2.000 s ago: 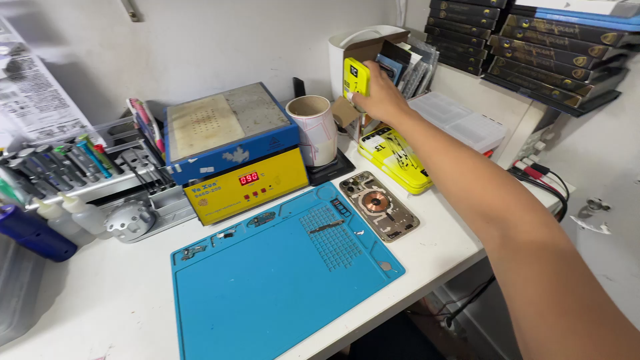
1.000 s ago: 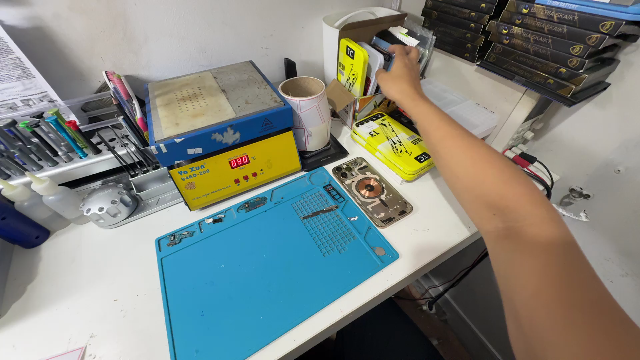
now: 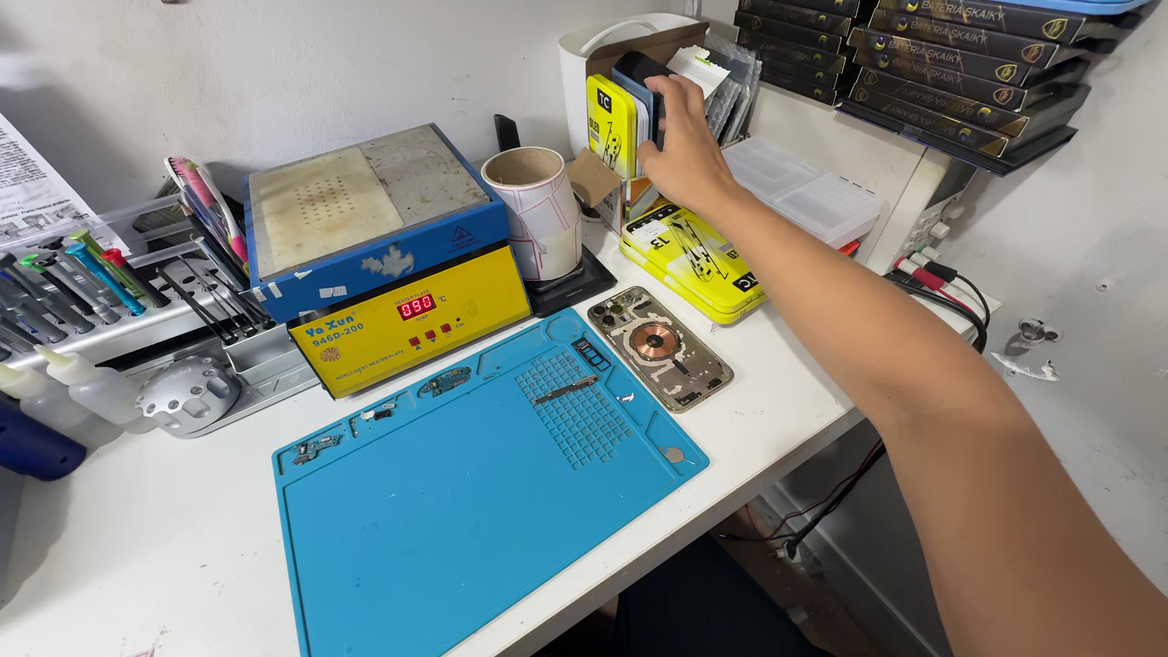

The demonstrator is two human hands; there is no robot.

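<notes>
My right hand reaches into a cardboard box and has its fingers around a dark flat item that stands upright there. Just left of it, a yellow screen box stands on end in the same box. Below my wrist lie stacked yellow boxes. Nearer me rests a phone housing with a copper charging coil, beside a blue silicone repair mat that bears small circuit boards and a thin dark strip. My left hand is out of view.
A yellow and blue heater plate stands behind the mat, with a paper-covered tube beside it. Screwdrivers and white bottles are at the left. A clear organizer and stacked black battery boxes are at the right.
Two seconds ago my right hand held the yellow box at the cardboard box. It has let go of that box and moved right, to the dark flat item.
</notes>
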